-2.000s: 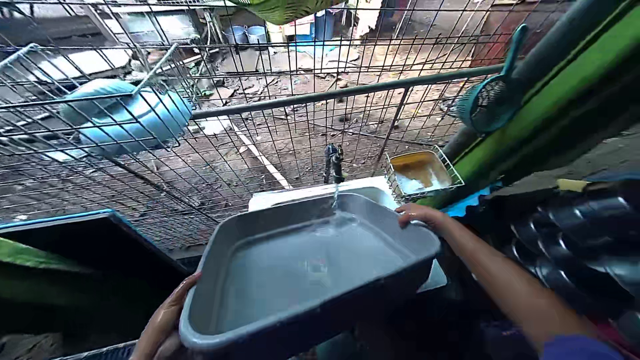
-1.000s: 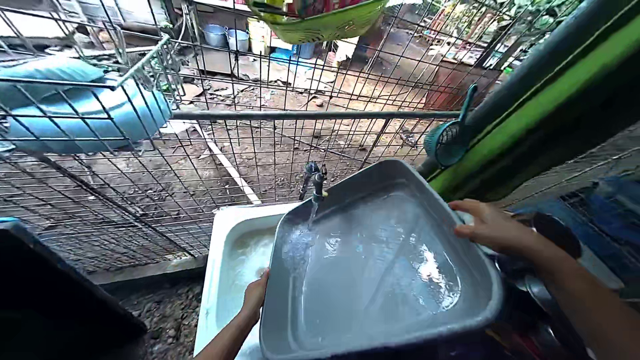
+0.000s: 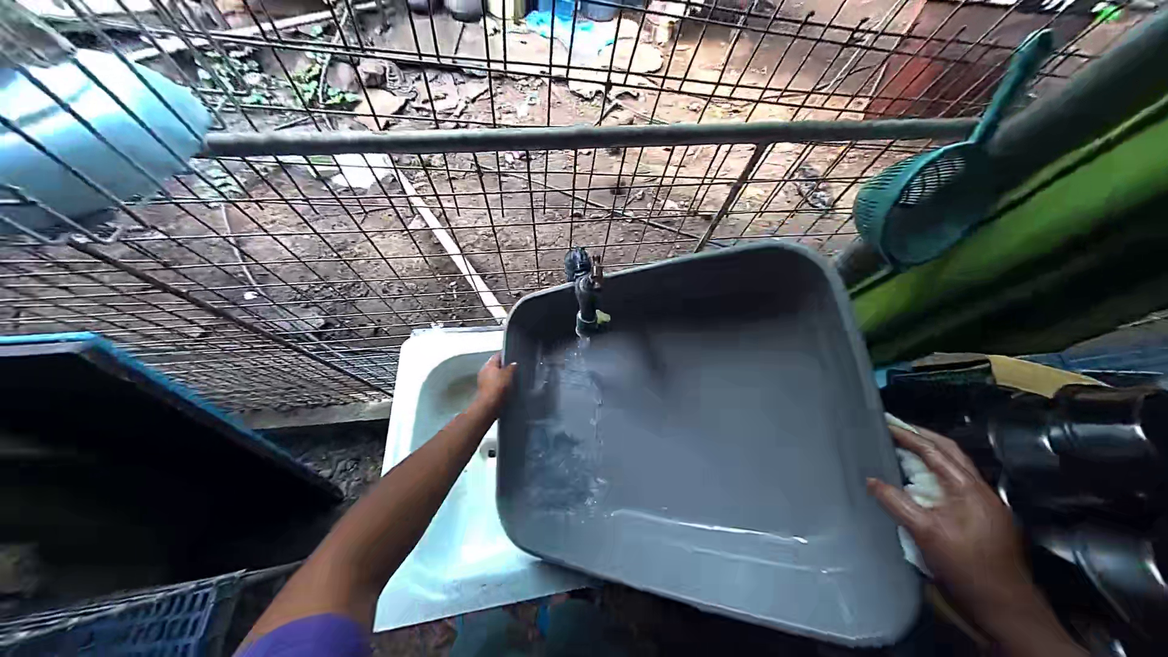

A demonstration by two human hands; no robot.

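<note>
A grey rectangular plastic basin [image 3: 721,420] is tilted over the white sink [image 3: 424,566], its inside facing me. Water runs from the dark faucet [image 3: 587,297] into the basin's left part, where it ripples. My left hand [image 3: 495,385] grips the left rim, its fingers partly hidden behind the wall. On the right side, my right hand [image 3: 954,511] clasps the rim, with a whitish cloth or sponge [image 3: 920,484] pressed between palm and basin. The sink's drain hole shows beside the basin's left wall.
Behind the faucet stands a rusty wire-mesh fence [image 3: 584,139] with a horizontal pipe. A green plastic strainer [image 3: 926,201] hangs on it at right, a light blue plastic item [image 3: 96,132] at left. Dark shiny pots [image 3: 1077,447] lie at right; a blue plastic crate [image 3: 128,625] is at lower left.
The basin's tilt has changed between frames, and its left wall now reaches past the faucet. My right hand has moved lower along the right rim. The whitish cloth or sponge now shows under it.
</note>
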